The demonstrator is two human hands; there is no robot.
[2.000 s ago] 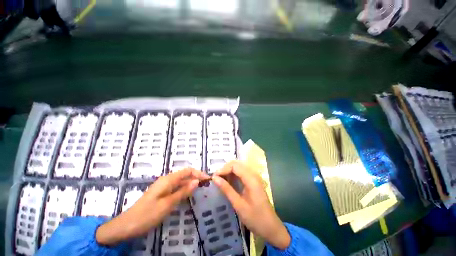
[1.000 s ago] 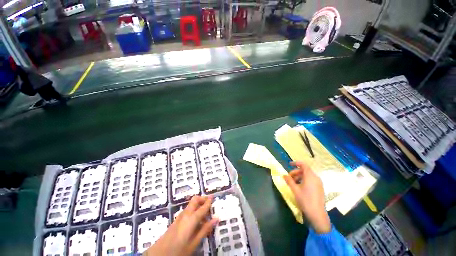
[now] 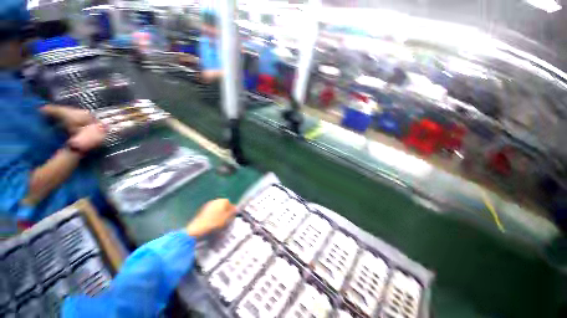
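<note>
The grey blister tray (image 3: 424, 289) lies at a slant at the lower middle, cut off by the bottom edge. White-silver phone frames (image 3: 311, 240) with rows of openings fill the pockets in view. My left hand (image 3: 213, 217), bare with a blue sleeve, has its fingers curled at the tray's left edge and seems to grip it; blur hides the fingertips. My right hand is not in view.
Another person in blue (image 3: 46, 155) works at the left, near stacked trays (image 3: 133, 118). A clear plastic bag (image 3: 161, 180) lies left of my tray. A darker filled tray (image 3: 53, 261) with a brown cardboard edge is at lower left. A white post (image 3: 230, 68) stands beyond.
The view has swung left and is blurred. My left hand has moved from the frames to the tray's left edge. My right hand and the yellow sheets have left the picture.
</note>
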